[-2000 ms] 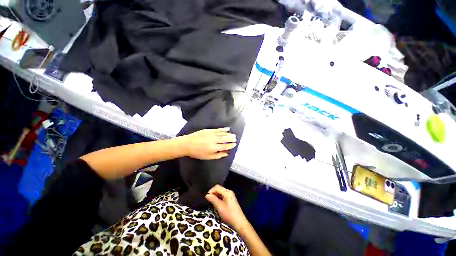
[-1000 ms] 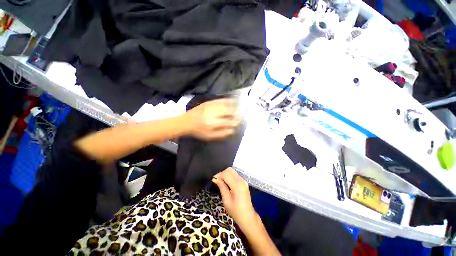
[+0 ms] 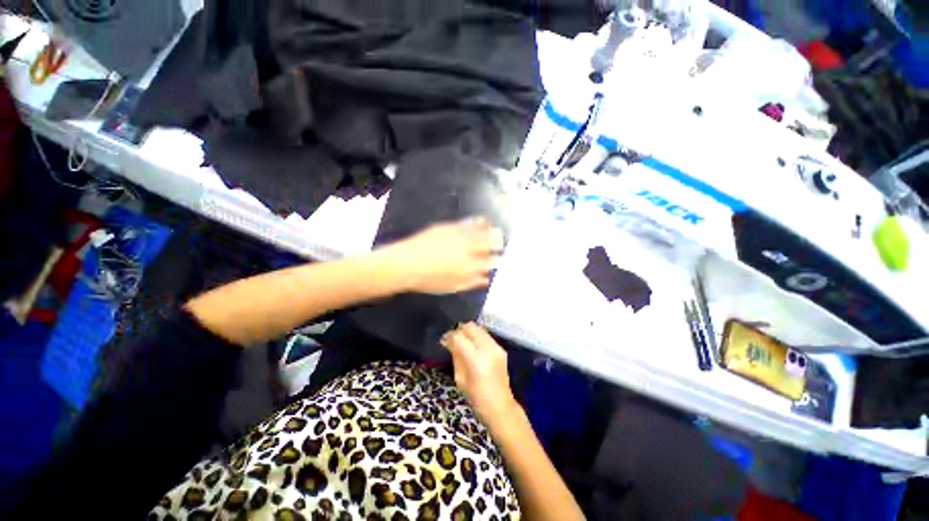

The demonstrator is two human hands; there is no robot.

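Note:
A large dark garment (image 3: 407, 76) covers the left of the table, with a strip running past the needle area and down over the front edge to the lap. The presser foot and needle (image 3: 545, 181) are at the left end of the white machine head (image 3: 662, 132), beside a bright glow. My left hand (image 3: 458, 256) lies on the strip just in front of the glow, its fingers at the cloth's right edge. My right hand (image 3: 476, 354) pinches the same edge lower down, at the table's front edge. The fingertips of my left hand are blurred.
Right of the needle lie a small black cut piece (image 3: 617, 279), dark thin tools (image 3: 699, 331) and a yellow-gold phone (image 3: 764, 359). A green-yellow item (image 3: 891, 243) is on the head's right end. White crumpled cloth (image 3: 759, 87) is behind. A grey machine (image 3: 102, 36) stands at far left.
My right hand has moved up along the edge, closer to the table. My left hand moved up toward the needle, then slightly back down. The camera view has shifted a little.

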